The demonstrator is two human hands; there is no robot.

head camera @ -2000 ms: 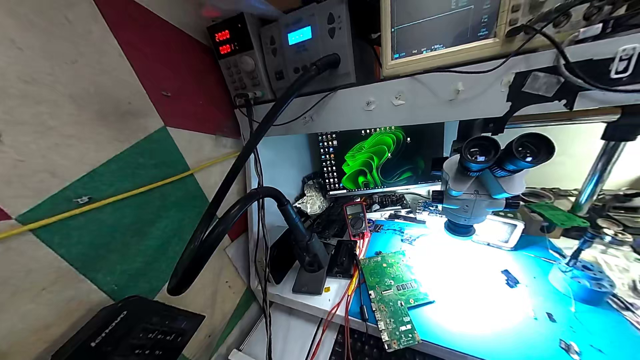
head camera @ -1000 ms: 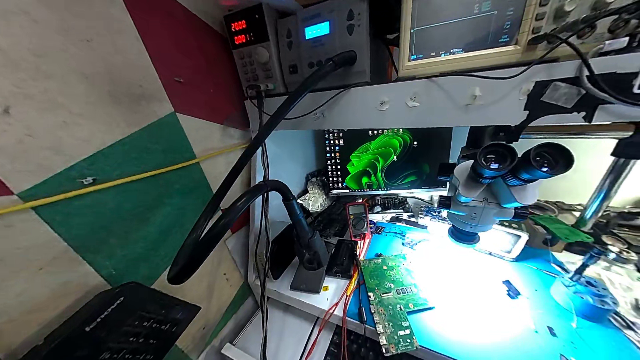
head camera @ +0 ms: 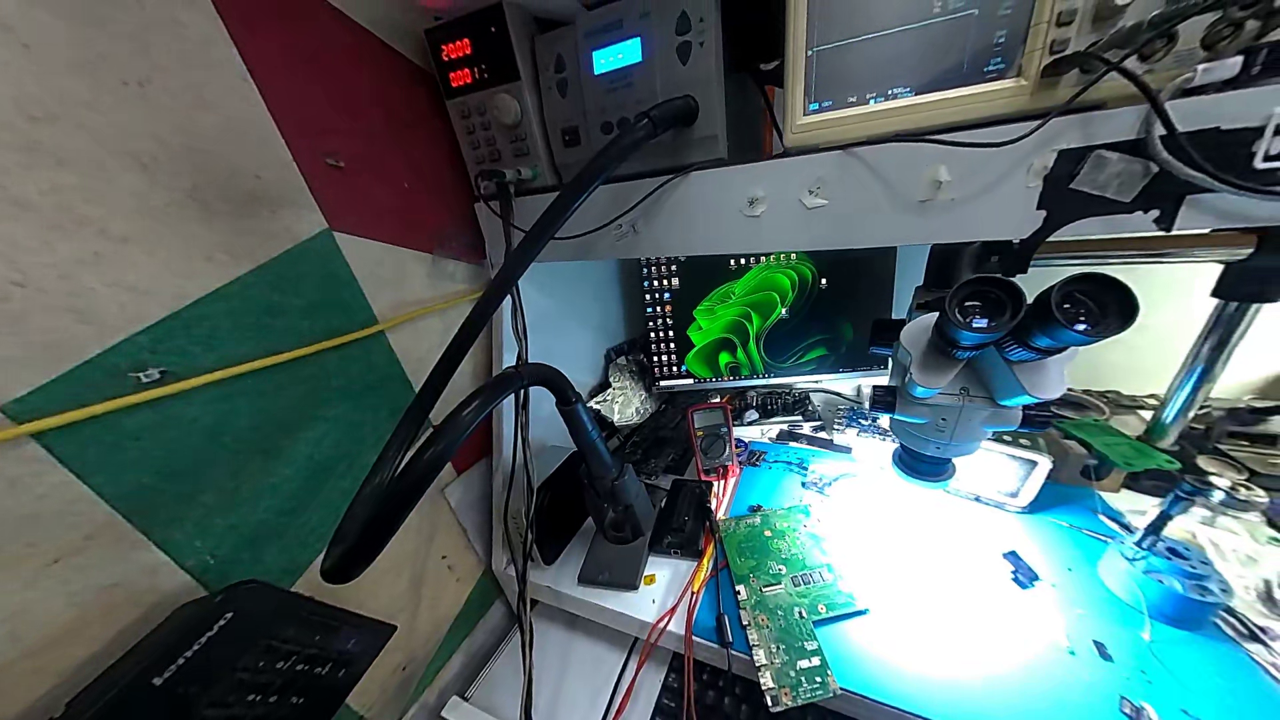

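Observation:
Neither my left hand nor my right hand is in the head view. A green laptop motherboard lies on the blue work mat, its lower end at the bench's front edge. The stereo microscope stands over the brightly lit mat. Left of the board is a red multimeter with red leads running down past the bench edge. A black hot-air handle rests upright in its stand, its thick black hose looping up to the station.
A power supply and an oscilloscope sit on the shelf. Under it is a monitor. A blue round tool holder stands at right. A black laptop part is at lower left, and a yellow cable crosses the wall.

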